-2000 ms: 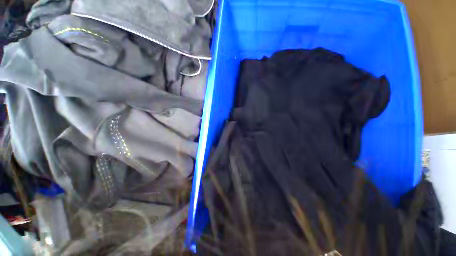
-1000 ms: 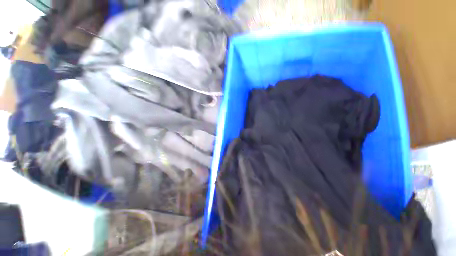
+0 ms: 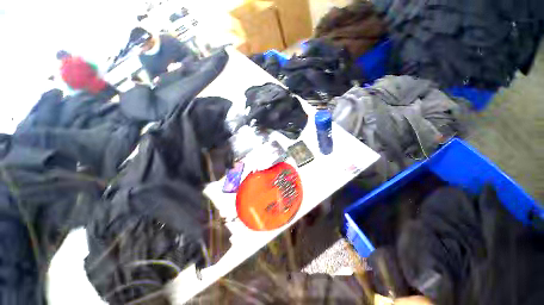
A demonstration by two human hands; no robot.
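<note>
A round red tray [image 3: 253, 205] lies on the white table, with small dark fittings on its right part. Black garments [image 3: 149, 220] are heaped on the table to the left. A blue crate [image 3: 477, 164] at the lower right holds black cloth [image 3: 444, 238], which also covers its near side. A small skin-toned patch, perhaps part of my right hand [image 3: 405, 299], shows at the bottom edge; it is cut off, and its fingers and any grip are hidden. My left hand is not in view.
A blue cylinder [image 3: 324, 131], a dark flat item [image 3: 300, 153] and crinkled plastic bags [image 3: 253, 146] are on the table [image 3: 352, 156]. Grey garments [image 3: 399, 116] lie behind the crate. Cartons [image 3: 256, 27] stand at the back. Two people [image 3: 162, 53] are at the upper left. Blurred strands cross the foreground.
The view has swung up and left from the crate to the table. The crate now sits at the lower right, and the red tray and black garments have come into view.
</note>
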